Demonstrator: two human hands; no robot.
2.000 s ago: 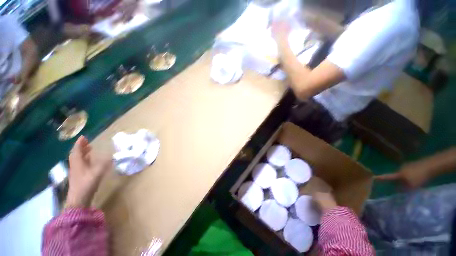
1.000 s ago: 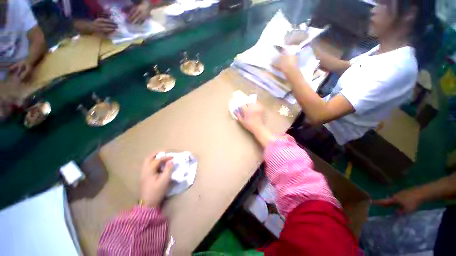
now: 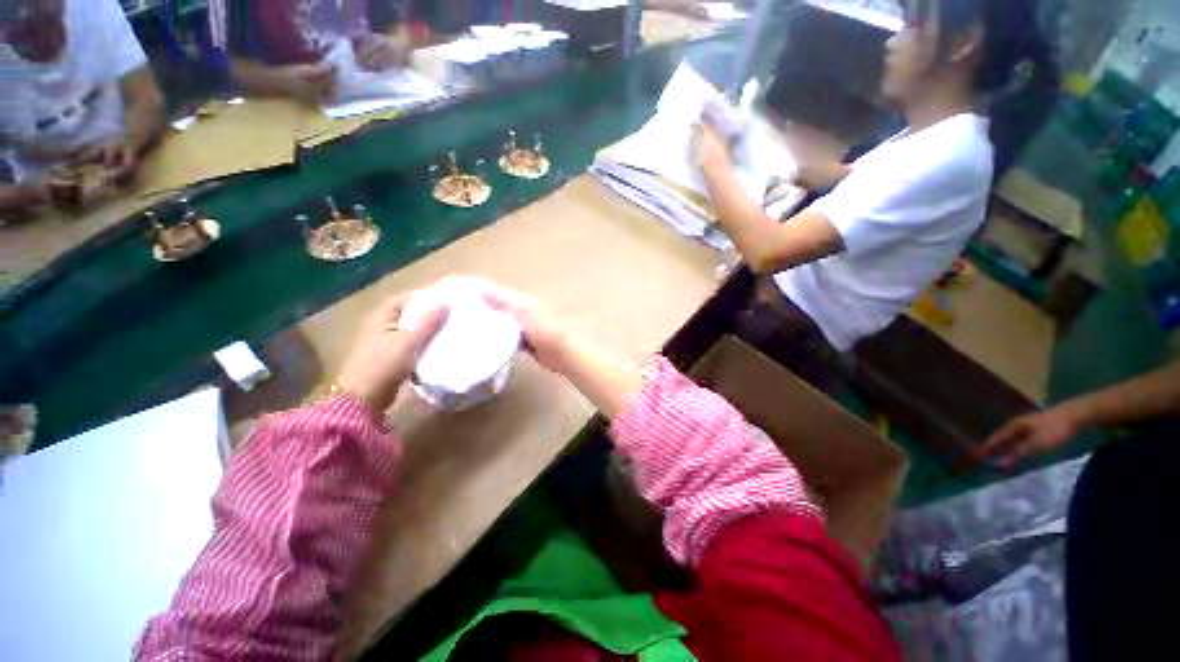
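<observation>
A white wrapped bundle (image 3: 466, 347), round with a smooth flat top, is held above the cardboard-covered bench (image 3: 434, 498). My left hand (image 3: 386, 347) grips its left side, thumb near the top. My right hand (image 3: 533, 329) grips its right side. The underside of the bundle is hidden; whether a second bundle is stacked beneath it, I cannot tell. A large stack of white paper (image 3: 117, 524) lies at the left, with a small white block (image 3: 242, 365) beyond it.
Gold metal pieces (image 3: 342, 235) stand on the green conveyor (image 3: 259, 291) beyond the bench. An open carton (image 3: 815, 453) is at the lower right, partly behind my right sleeve. A person in white (image 3: 906, 226) handles paper at the bench's right end. Another person's hand (image 3: 1029, 437) reaches in from the right.
My right hand has come back left from the bench's far right part and now holds a bundle together with my left hand. The bundle at my left hand has been raised off the bench.
</observation>
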